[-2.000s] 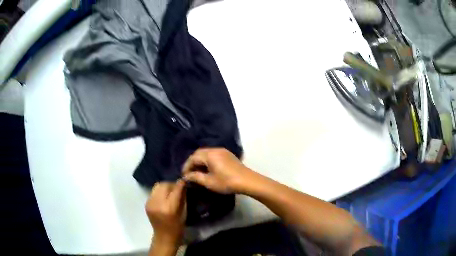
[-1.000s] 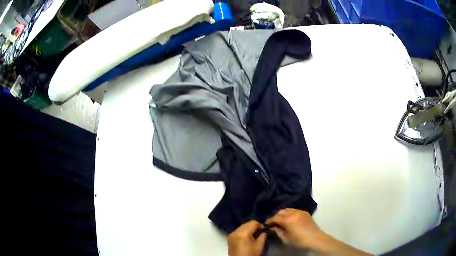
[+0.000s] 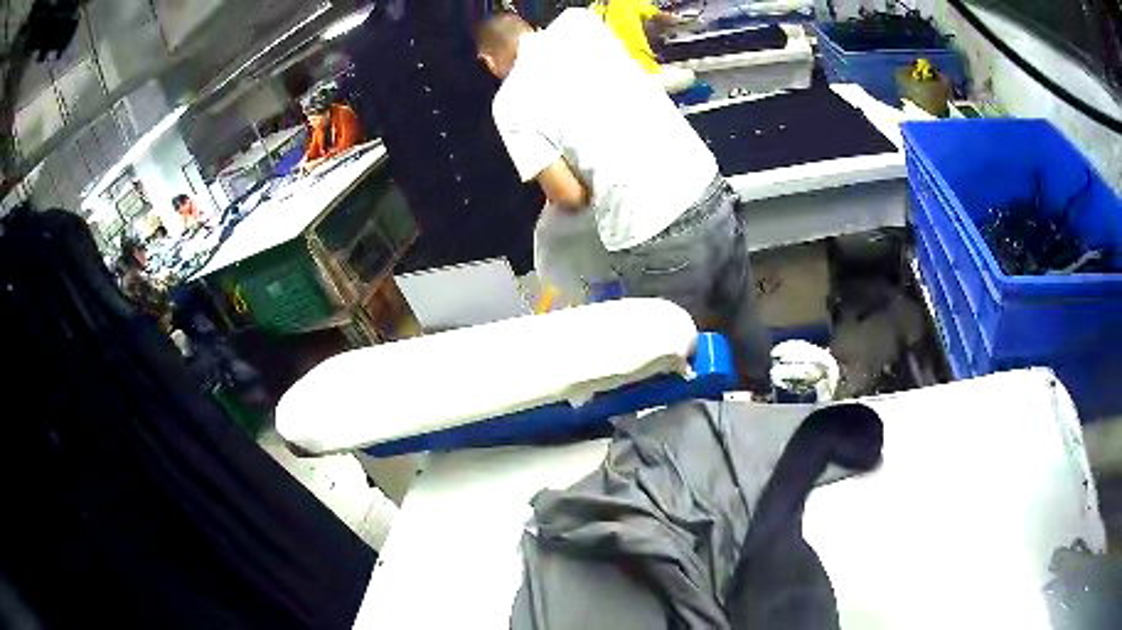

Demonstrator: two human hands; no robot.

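Observation:
The denim dress point(image 3: 640, 517) lies on the white ironing table point(image 3: 455, 517) at the bottom of the view. Its grey wrong side faces up in loose folds, and a dark navy edge strip point(image 3: 787, 542) runs along its right side, curling at the far end. The near part of the dress is cut off by the bottom edge. Neither of my hands is in the picture.
A white padded sleeve board point(image 3: 492, 375) with a blue base stands behind the table. A person in a white shirt point(image 3: 615, 135) stands beyond it. A blue crate point(image 3: 1021, 234) with black strips is at the right. Dark hanging cloth point(image 3: 135, 468) is at the left.
The view has tilted up towards the room. Both hands, which were together at the near end of the dress, have left the picture. The iron is no longer clearly seen.

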